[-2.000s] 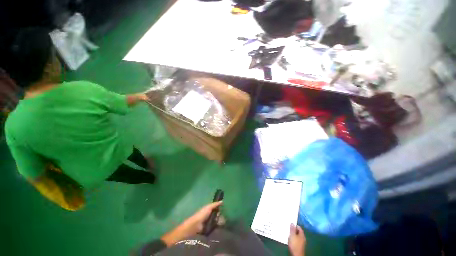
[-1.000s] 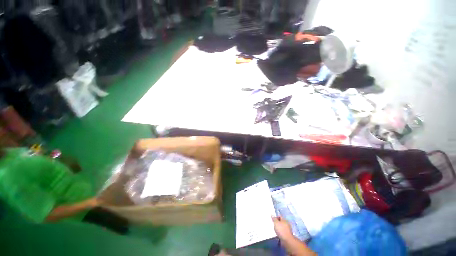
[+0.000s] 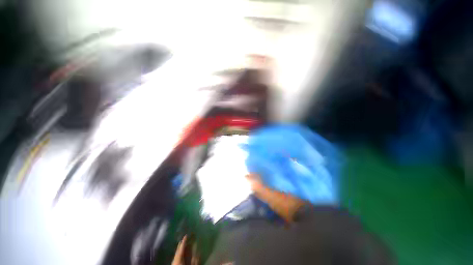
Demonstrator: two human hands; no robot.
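The whole view is heavily blurred. My right hand (image 3: 275, 197) reaches in from the lower right, with its fingers on the right edge of a white clipboard sheet (image 3: 223, 176). The sheet's print and clip cannot be made out, and where it ends against the white bags around it is unclear. The blue plastic cover (image 3: 293, 160) bulges just behind and right of my right hand. My left hand (image 3: 181, 252) shows only as a small blurred part at the bottom edge; whether it holds anything cannot be told.
The white-topped table (image 3: 150, 119) runs diagonally on the left, with dark blurred items on it. A red item (image 3: 220, 127) lies beyond the sheet. Green floor (image 3: 409, 207) shows at the right, below dark blue shapes. My dark clothing fills the bottom middle.
The view has swung sharply to the right and blurred. The carton and the person in green have left the picture. The blue cover now appears nearer the middle, and my left hand shows at the bottom.
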